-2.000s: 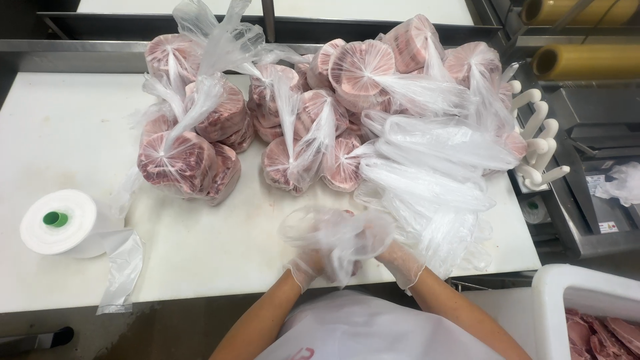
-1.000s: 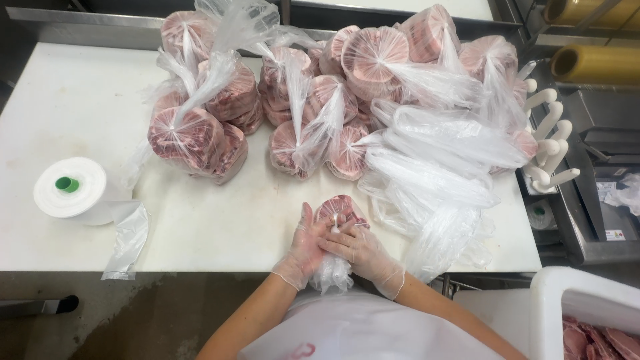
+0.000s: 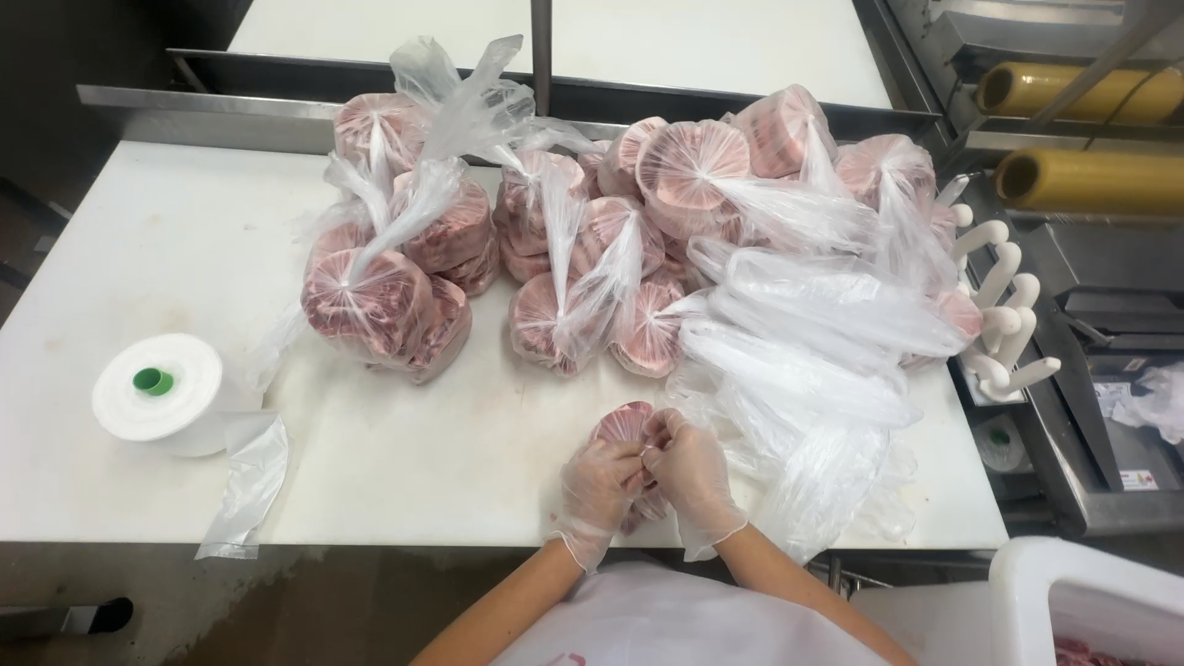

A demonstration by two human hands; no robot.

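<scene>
My left hand (image 3: 601,490), in a clear plastic glove, grips the gathered film of a small bag of sliced meat (image 3: 624,422) at the table's front edge. My right hand (image 3: 689,472), gloved the same way, pinches the film at the same spot, its fingertips against those of the left. The fingers partly hide the bag, and some meat shows below them. Just right of my hands lies a heap of clear plastic bags (image 3: 795,370). Behind them stand several filled, twisted bags of round meat cuts (image 3: 694,176), with another group of filled bags (image 3: 365,301) to the left.
A roll of plastic bags (image 3: 157,388) with a green core lies at the left, its loose end over the front edge of the white table (image 3: 388,462). White curved pegs (image 3: 1004,314) line the right end. A white tub (image 3: 1036,573) holding meat stands at the lower right.
Two seconds ago my hands held a bunched clear bag. One second ago they lay around the bagged meat, film hanging toward me; now the fingertips meet at the gathered film.
</scene>
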